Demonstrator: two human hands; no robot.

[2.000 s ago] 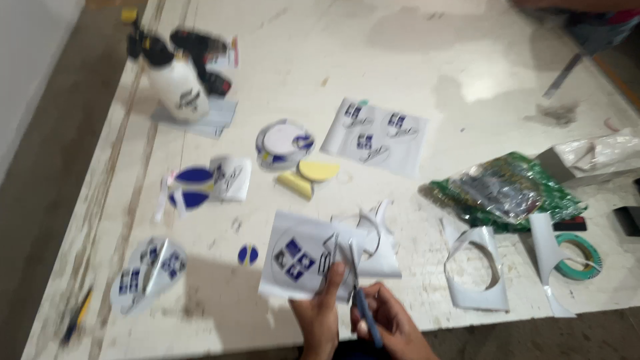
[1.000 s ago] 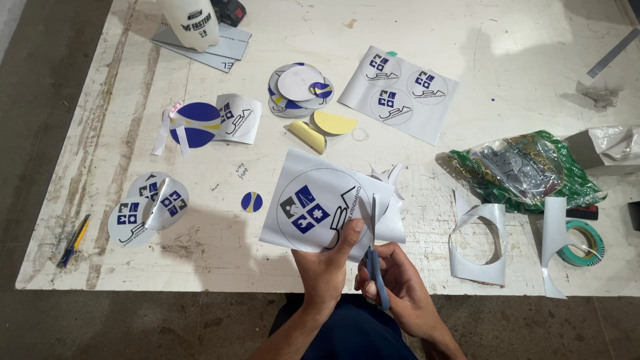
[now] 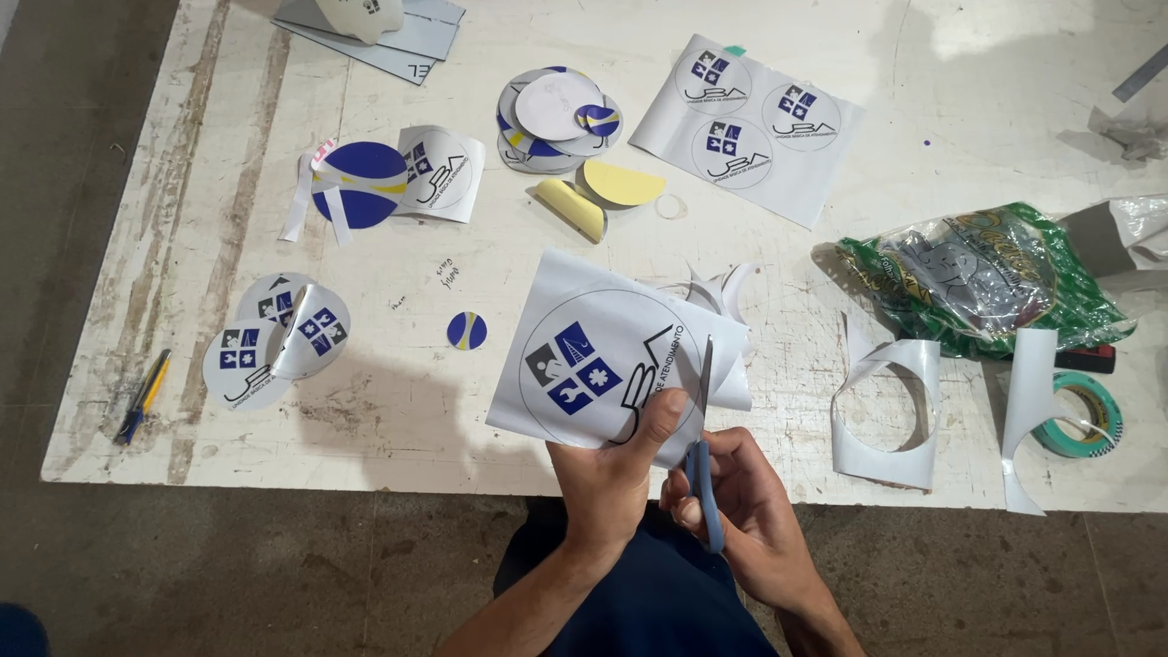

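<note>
My left hand (image 3: 607, 474) grips the lower edge of a white printed sticker sheet (image 3: 538, 328), its thumb on the print, which shows a large circle with a blue and grey emblem. My right hand (image 3: 739, 502) holds scissors with blue handles (image 3: 703, 497), their blades pointing up at the sheet's right part, near the circle's outline. Behind the sheet's right side lie curled white offcuts (image 3: 725, 287). A small round blue and yellow sticker (image 3: 466, 330) lies left of the sheet. Cut round stickers (image 3: 319, 333) overlap farther left.
Around the white worktable (image 3: 411, 456) lie a pen (image 3: 146, 397), a blue disc (image 3: 360, 182), stacked round stickers (image 3: 557, 100), yellow pieces (image 3: 625, 182), another printed sheet (image 3: 748, 128), a green plastic bag (image 3: 995, 274), offcuts with round cutouts (image 3: 885, 456) and green tape (image 3: 1077, 438). A white bottle (image 3: 360, 16) stands at the back left.
The view has shifted closer over the table. Both hands still hold the sheet and scissors; no plain change in the objects lying around them.
</note>
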